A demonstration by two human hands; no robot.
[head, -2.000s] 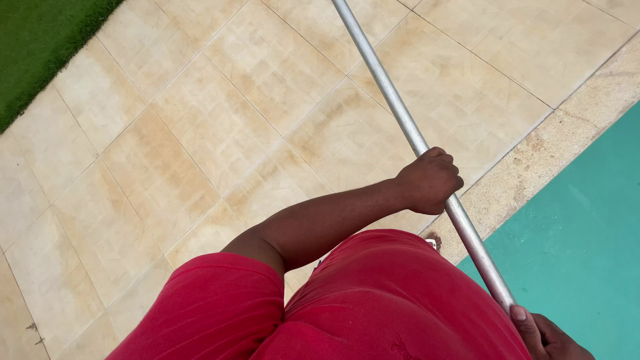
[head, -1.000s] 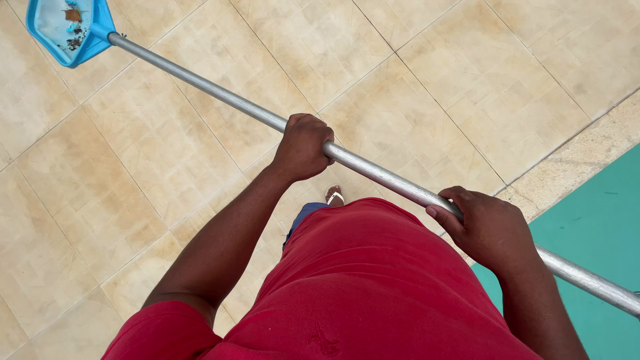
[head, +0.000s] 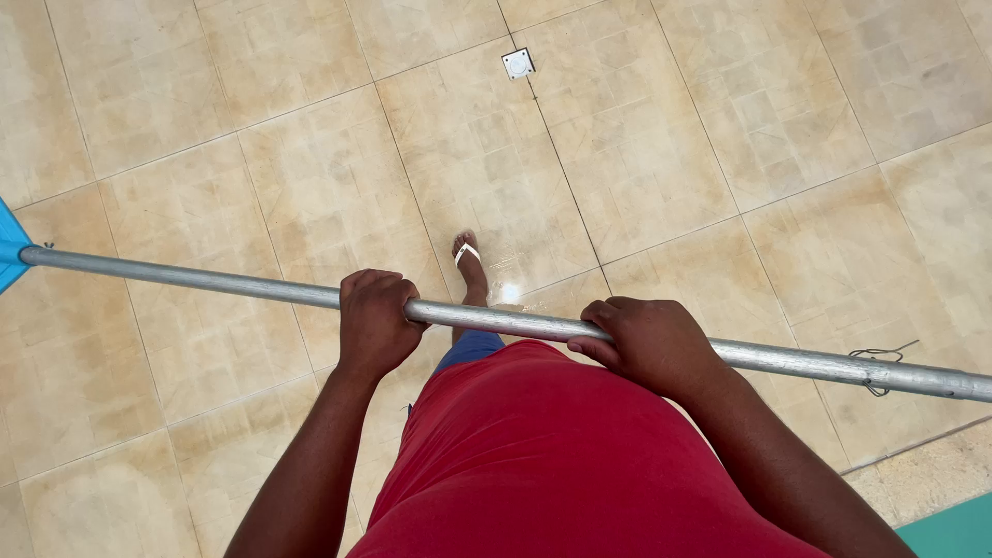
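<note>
A long metal pole [head: 511,319] crosses the view in front of my red shirt, sloping slightly down to the right. My left hand [head: 378,322] grips it left of the middle, and my right hand [head: 651,341] is wrapped around it farther right. At the pole's left end is a blue plastic skimmer head [head: 11,246], mostly cut off by the view's edge. A thin wire [head: 877,370] is twisted through the pole near its right end, which runs out of view.
Beige stone paving tiles [head: 496,155] lie below, with a wet shiny patch by my foot in a white flip-flop [head: 466,252]. A small square drain cover [head: 518,63] is set ahead. The pool's edge [head: 938,473] and green water [head: 957,531] are at lower right.
The pole has swung from steep to nearly level across my body. The skimmer head, holding debris one second ago, has moved to the left edge. The view has turned away from the pool.
</note>
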